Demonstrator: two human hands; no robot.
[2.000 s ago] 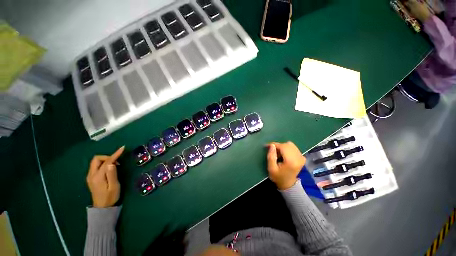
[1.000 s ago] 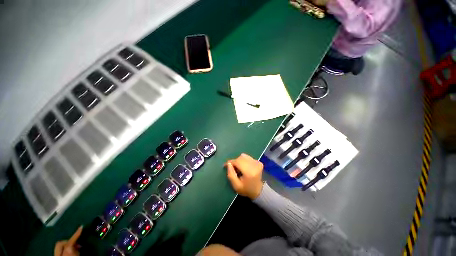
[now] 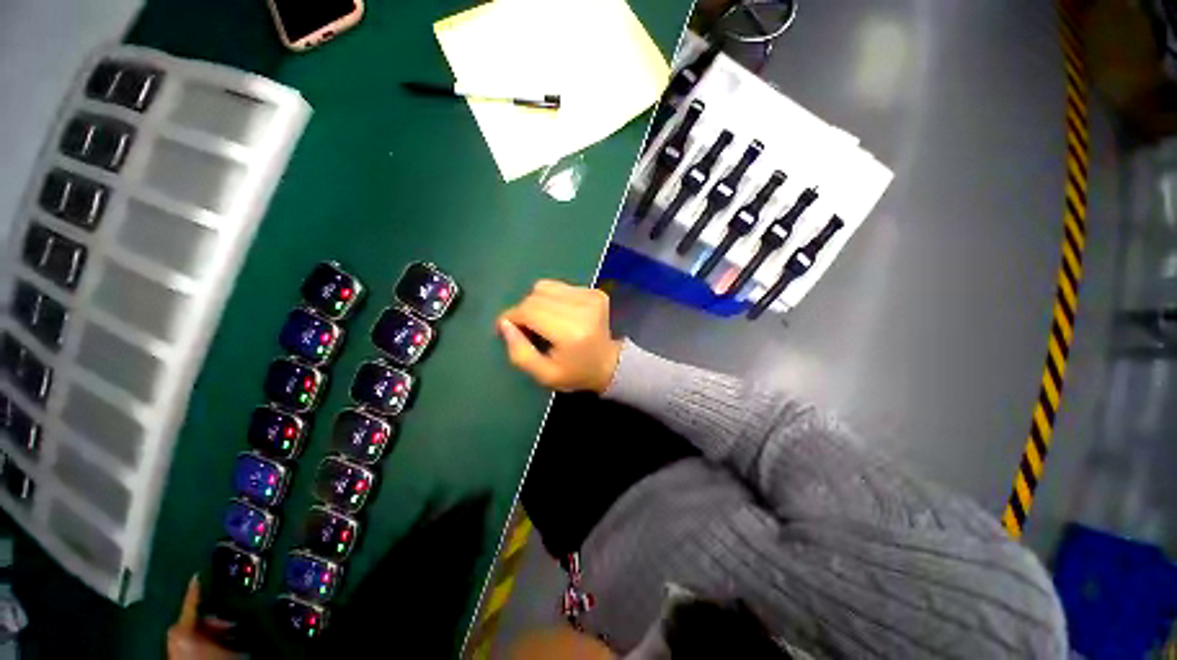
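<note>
Small strapless smartwatches lie in two rows on the green mat, running away from me. The left row (image 3: 278,431) and the right row (image 3: 363,436) show lit screens with small text and red or green icons. My left hand (image 3: 194,632) is at the bottom left, cut off by the picture's edge, with one finger beside the near end of the left row; its grip is hidden. My right hand (image 3: 564,338) rests near the bench edge, right of the rows, loosely curled, with nothing visible in it.
A white compartment tray (image 3: 194,329) with dark watches stands left. A phone (image 3: 316,16), yellow paper (image 3: 568,58) and pen (image 3: 484,97) lie at the far side. Beyond the bench edge, strapped watches (image 3: 725,194) lie on a white sheet (image 3: 845,161) over a blue bin (image 3: 671,281).
The view has turned right, so the rows now run nearly straight away from me. The left hand has slipped partly out of the picture. The right hand stays curled by the bench edge.
</note>
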